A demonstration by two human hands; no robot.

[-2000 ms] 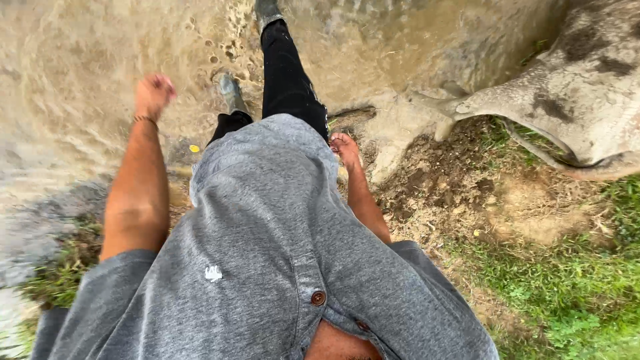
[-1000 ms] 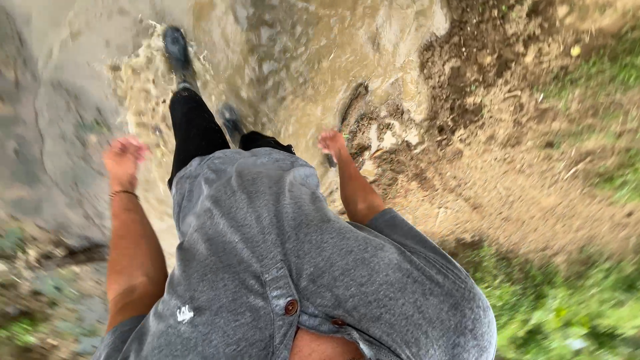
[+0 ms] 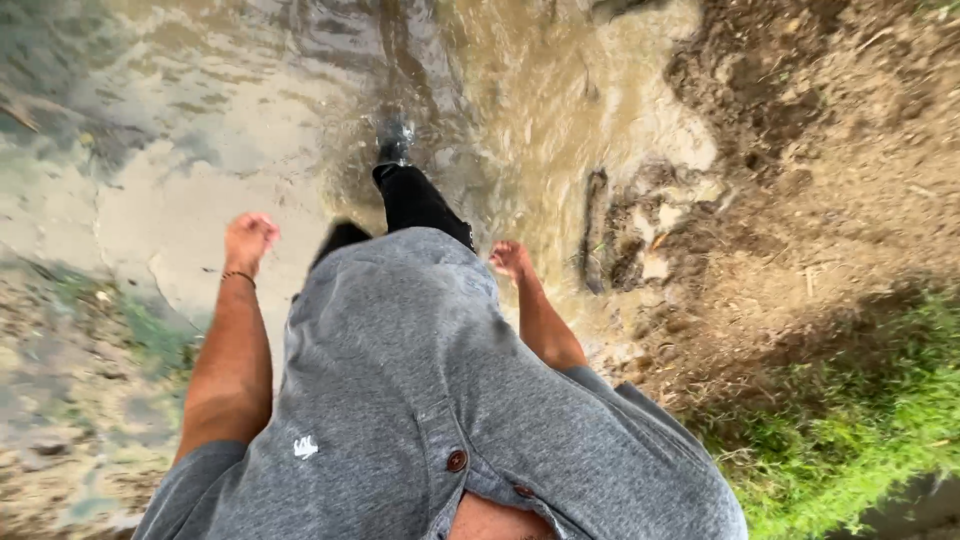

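Note:
Low over the pale, muddy water, my left hand (image 3: 251, 238) hangs out to the side with its fingers loosely bent and nothing seen in it. A dark beaded band is on that wrist. My right hand (image 3: 511, 259) is beside my hip, near the hem of the grey buttoned shirt (image 3: 375, 337), its fingers half curled and no object visible. Between the hands, a leg in black trousers (image 3: 420, 201) reaches forward, and its dark boot (image 3: 394, 142) is partly under brown water (image 3: 540, 97). The other leg is mostly hidden by the shirt.
A short piece of wood (image 3: 595, 232) lies at the water's edge, right of my right hand. Beyond it rises a bank of brown soil (image 3: 840, 202), with green grass (image 3: 847, 435) at the lower right. Muddy ground (image 3: 67, 375) with green patches borders the water at the left.
The view has moved along the water; the large pale mass at the right two seconds ago is out of view. My legs have changed position, with one boot now partly underwater.

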